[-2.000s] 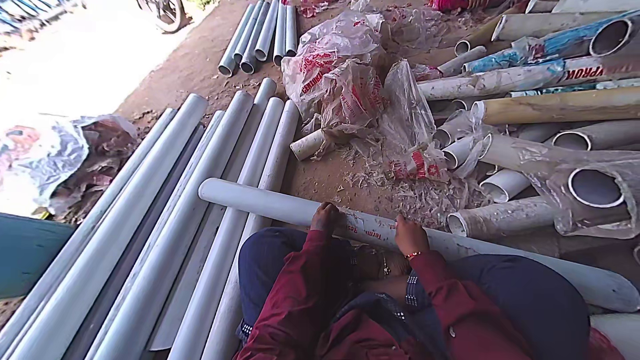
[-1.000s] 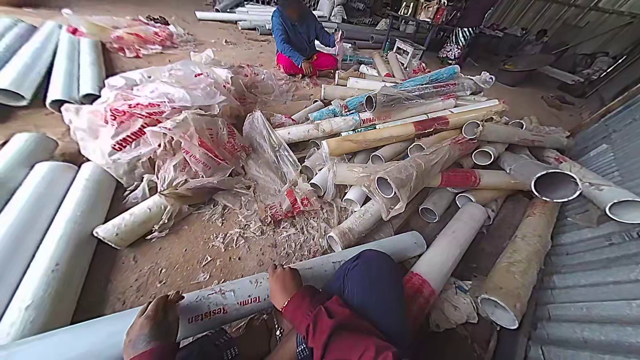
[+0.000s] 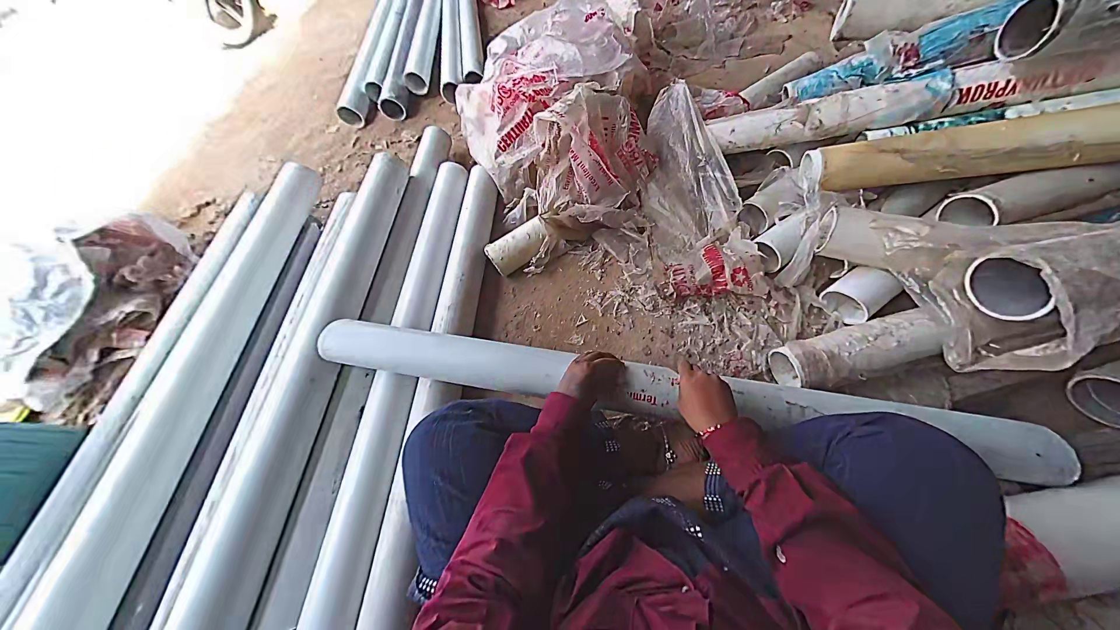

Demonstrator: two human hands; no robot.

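A long pale grey plastic pipe (image 3: 472, 362) with red printing lies across my lap, its left end resting over a row of similar pipes (image 3: 262, 394). My left hand (image 3: 593, 378) is closed over the pipe left of the print. Just right of the print, my right hand (image 3: 705, 398) holds the same pipe, thumb side up. Whether either hand has a small tool in it cannot be told. Thin pale shavings or film scraps (image 3: 700, 328) are scattered on the ground beyond the hands.
Crumpled clear plastic wrapping (image 3: 560, 114) with red print lies ahead, by a short pipe piece (image 3: 516, 247). A heap of dirty, partly wrapped pipes (image 3: 875, 341) fills the right. More grey pipes (image 3: 424, 48) lie farther back. A green object (image 3: 35, 477) stands at the left edge.
The view swung right and came back. Both hands are on the same pipe in all frames; its printing shows less between them now than one second ago.
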